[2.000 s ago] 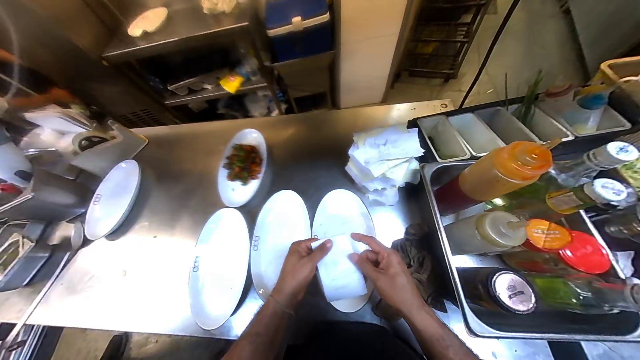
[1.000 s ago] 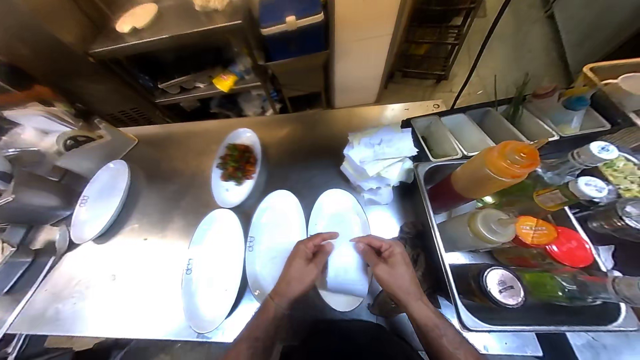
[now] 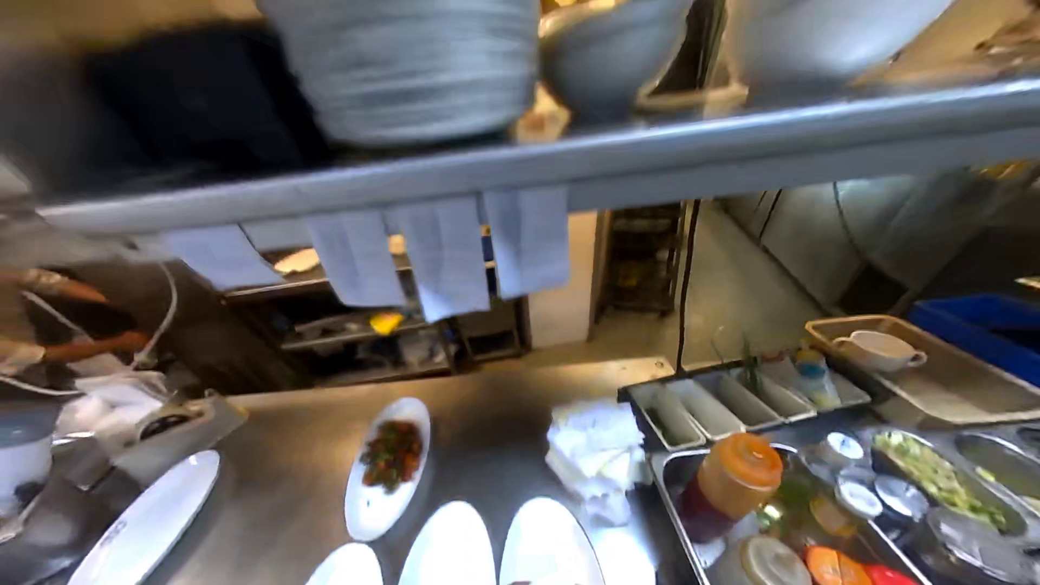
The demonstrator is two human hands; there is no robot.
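Neither of my hands shows, apart from a small skin-toned bit at the bottom edge, too little to read. It lies by the rightmost white oval plate [image 3: 548,540]. Beside that plate are a second oval plate [image 3: 451,544] and a third one [image 3: 349,566], all cut off by the frame's lower edge. Farther back, an oval dish [image 3: 363,512] holds chopped red and green food [image 3: 392,455]. A crumpled pile of white paper slips or napkins [image 3: 597,455] rests right of the plates. Several paper slips [image 3: 443,260] hang from the steel shelf's edge.
The steel shelf [image 3: 650,154] crosses overhead, bearing stacked bowls [image 3: 414,65]. At right stand a tray of squeeze bottles [image 3: 735,479], narrow metal containers [image 3: 703,406] and a tan tray with a white cup [image 3: 881,351]. Another oval plate [image 3: 150,520] is at left. A person's arms [image 3: 89,345] show far left.
The view has tilted up strongly, bringing the shelf and hanging slips into sight. Both hands, earlier holding a white paper over the rightmost plate, have dropped almost wholly out of frame.
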